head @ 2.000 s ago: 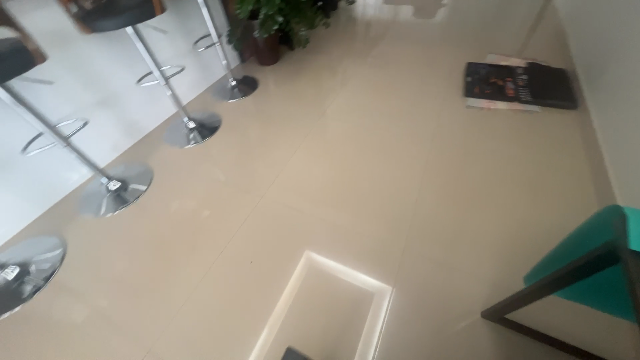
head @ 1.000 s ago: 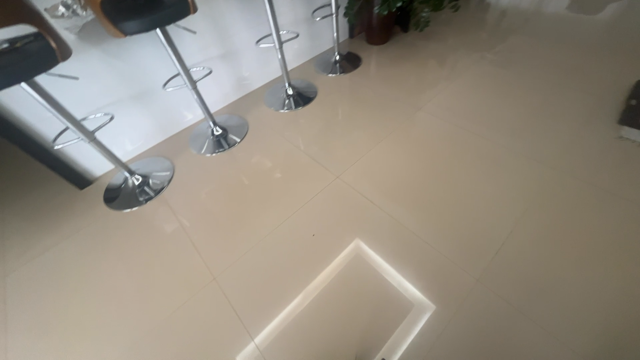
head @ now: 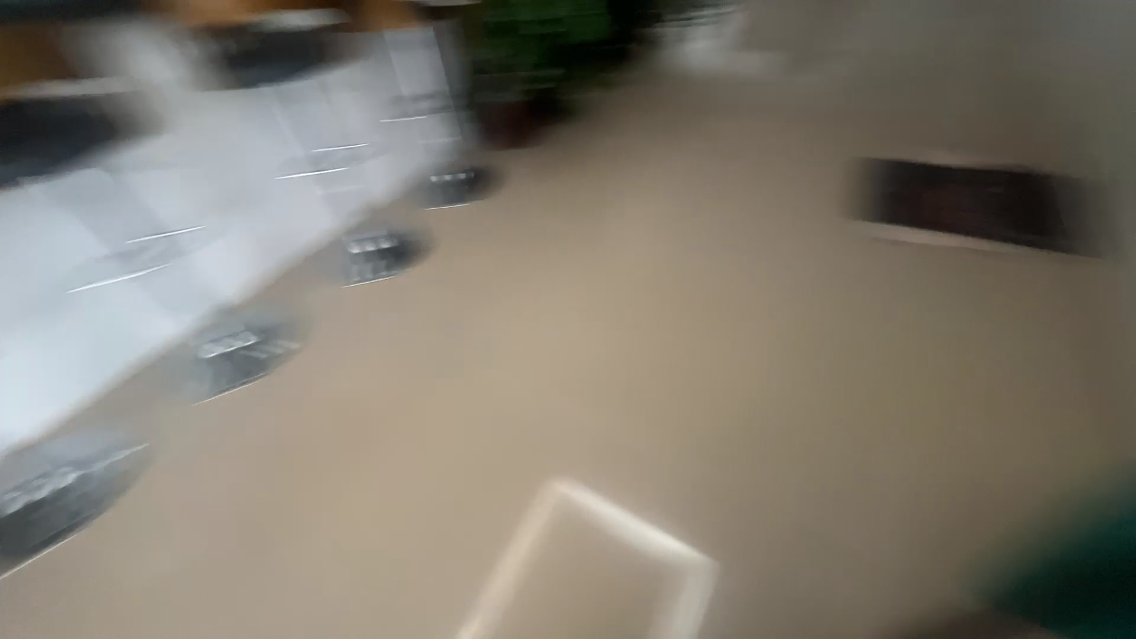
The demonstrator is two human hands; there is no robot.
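Neither my left hand nor my right hand shows in the head view, so what they hold cannot be seen. The picture is strongly blurred. It looks down on a beige tiled floor [head: 621, 355], with a bright rectangular outline of light [head: 635, 524] on it at the bottom middle. Whether that outline is a reflection cannot be told for sure.
Bar stools with round metal bases [head: 240, 355] line a white counter panel [head: 98, 337] at left. A potted plant [head: 541, 44] stands beyond them. Dark flat items [head: 976, 202] lie on the floor at right. A green seat [head: 1074, 568] edges in at lower right.
The view has swung, bringing the dark flat items and the green seat back into the right side. No hand appears in any frame.
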